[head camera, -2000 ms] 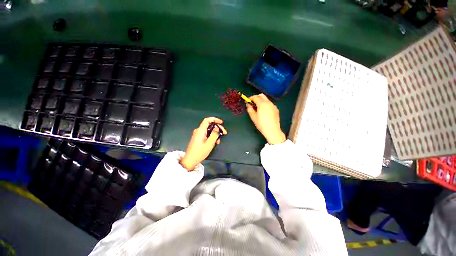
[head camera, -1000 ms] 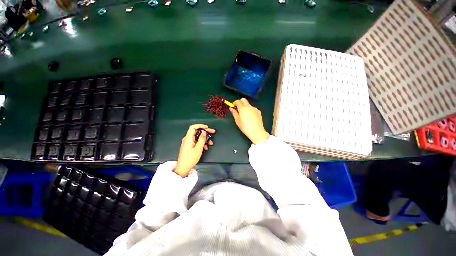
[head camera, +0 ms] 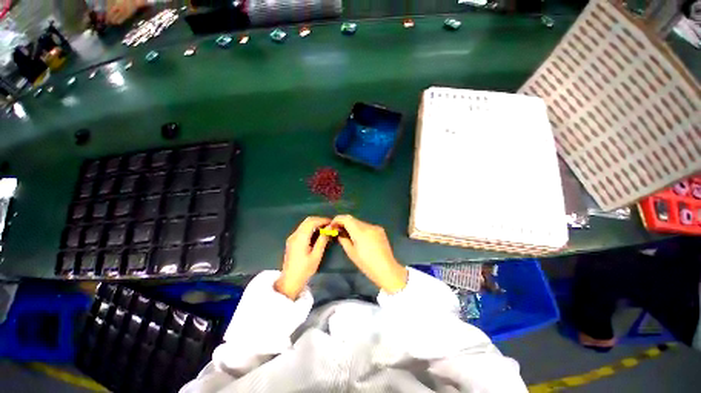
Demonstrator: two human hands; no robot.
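Note:
My left hand (head camera: 305, 253) and my right hand (head camera: 370, 252) meet at the bench's near edge. The yellow tool (head camera: 329, 231) shows between the fingertips, held by my right hand. The black housing that my left hand holds is almost fully hidden by the fingers. The loose pile of small dark-red parts (head camera: 327, 184) lies on the bench just beyond my hands. The small black box (head camera: 370, 136) with its blue inside stands behind and to the right of the pile.
Black pocket tray (head camera: 154, 211) at left, two small black pieces (head camera: 170, 130) behind it. White slotted stack (head camera: 489, 169) at right, with a leaning slotted sheet (head camera: 622, 107) and red tray (head camera: 676, 207) beyond. A blue bin (head camera: 523, 303) and second black tray (head camera: 146, 338) are below the edge.
My right hand has moved from the red pile toward me and left, bringing the yellow tool to my left hand. The head view has shifted, showing more of the bench's far side.

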